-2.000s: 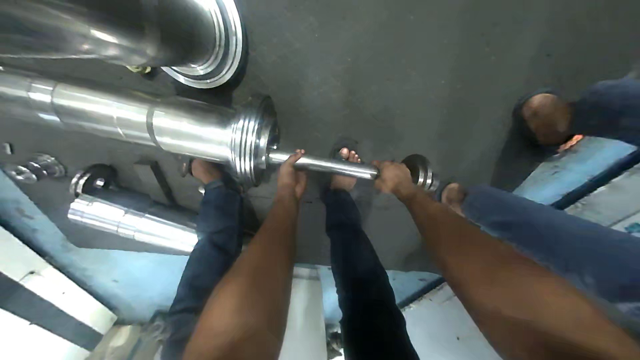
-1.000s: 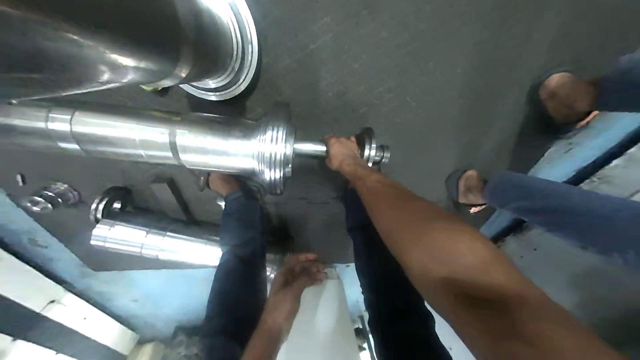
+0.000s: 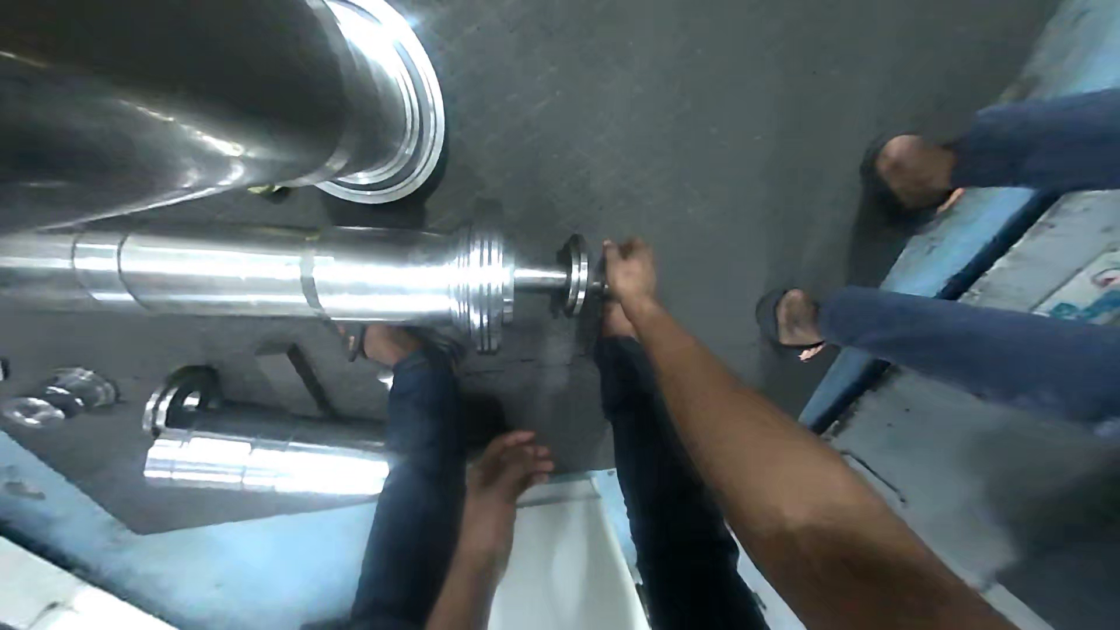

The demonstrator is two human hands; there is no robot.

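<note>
A long polished steel cylinder lies horizontally, with grooved rings at its right end. From that end a thin steel rod sticks out, with a flanged disc near its tip. My right hand is at the rod's outer tip, just right of the disc, its fingers curled around the end; the part under the fingers is hidden. My left hand hangs below the cylinder, between my legs, fingers loosely bent and holding nothing.
A larger steel cylinder lies at upper left. Lower left are a shorter machined cylinder, a ring, a small spool-shaped part and a flat bar. Another person's feet in sandals stand at right, beside a blue-edged platform.
The rod shows much less of its length outside the cylinder than two seconds ago. My left hand has let go of the rod and dropped lower. My right hand has shifted to the rod's tip.
</note>
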